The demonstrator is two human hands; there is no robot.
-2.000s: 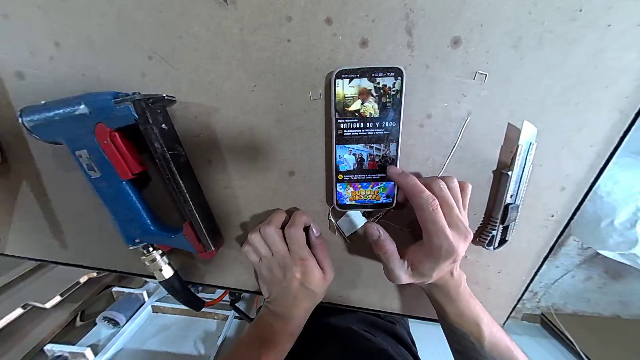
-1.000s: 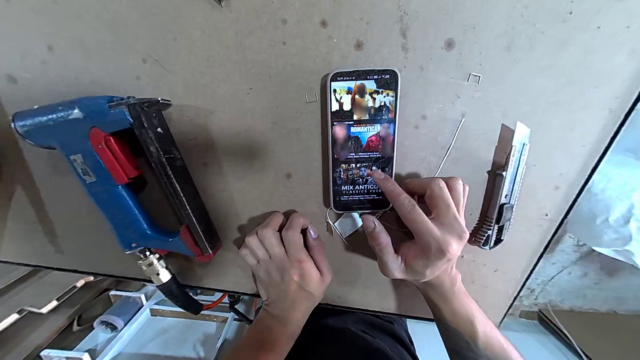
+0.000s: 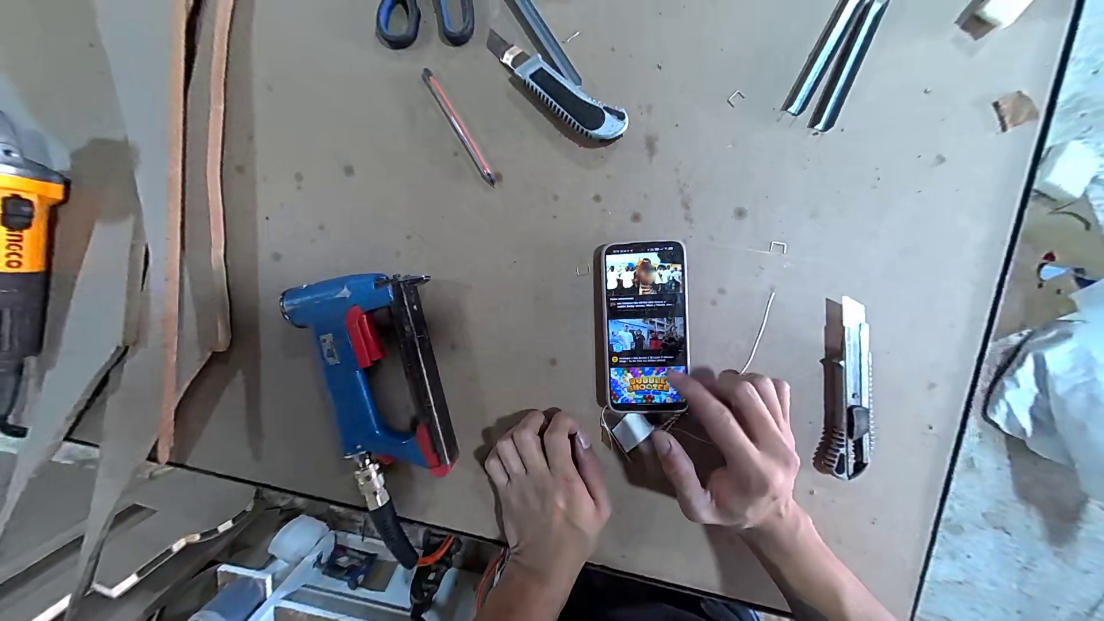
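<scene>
A smartphone (image 3: 645, 332) in a pale case lies face up on the table, its screen lit with a list of pictures. My right hand (image 3: 742, 448) has its index fingertip on the lower right of the screen, with the thumb beside a small white piece (image 3: 632, 430) and thin cords at the phone's lower edge. My left hand (image 3: 552, 483) rests on the table left of the phone, fingers curled, with nothing seen in it. A blue and red pneumatic stapler (image 3: 345, 345) lies to its left, joined to a black hose. Right of my right hand lies a snap-off utility knife (image 3: 852, 388).
A second utility knife (image 3: 569, 99), a pen (image 3: 460, 128), scissors (image 3: 398, 21) and metal strips (image 3: 832, 65) lie farther up the table. Cut strips of sheet material (image 3: 198, 259) and a yellow and black power tool (image 3: 26, 233) are at the left. Loose staples (image 3: 778, 247) are scattered about.
The view has widened greatly, bringing in the upper table and the left side. The pictures on the phone's screen have shifted. My left hand stays at rest beside the phone.
</scene>
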